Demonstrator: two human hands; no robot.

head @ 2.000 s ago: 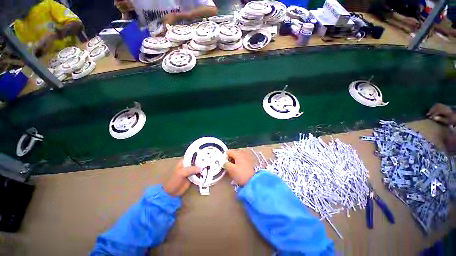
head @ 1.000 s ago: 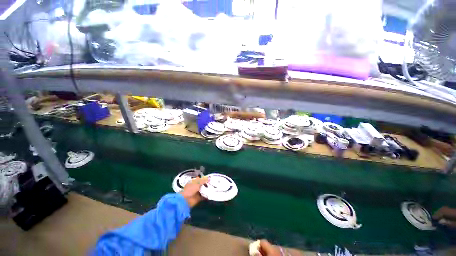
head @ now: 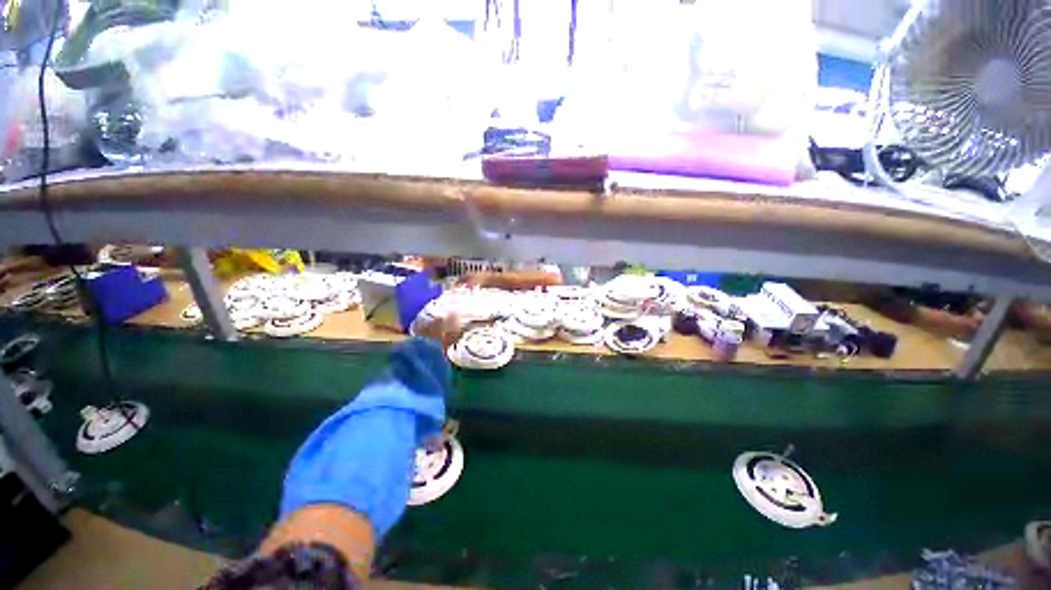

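My left arm in a blue sleeve reaches forward across the green belt (head: 622,421). My left hand (head: 436,327) is small and blurred at the near edge of the opposite bench, beside a white round housing (head: 481,346). Whether its fingers grip a housing cannot be told. Another housing (head: 438,470) lies on the belt, partly hidden behind my sleeve. My right hand is out of the picture.
More housings lie on the belt at left (head: 112,425) and right (head: 784,489). Piled housings (head: 536,314) and a blue box-like holder (head: 398,297) stand opposite. An overhead shelf (head: 346,213) crosses above; metal posts (head: 210,294) rise beside the belt. Blue-grey strips (head: 962,573) show bottom right.
My left hand, which held a housing over the belt, has moved forward to the opposite bench. My right hand has left the picture at the bottom. The view has tilted up since the earliest frame.
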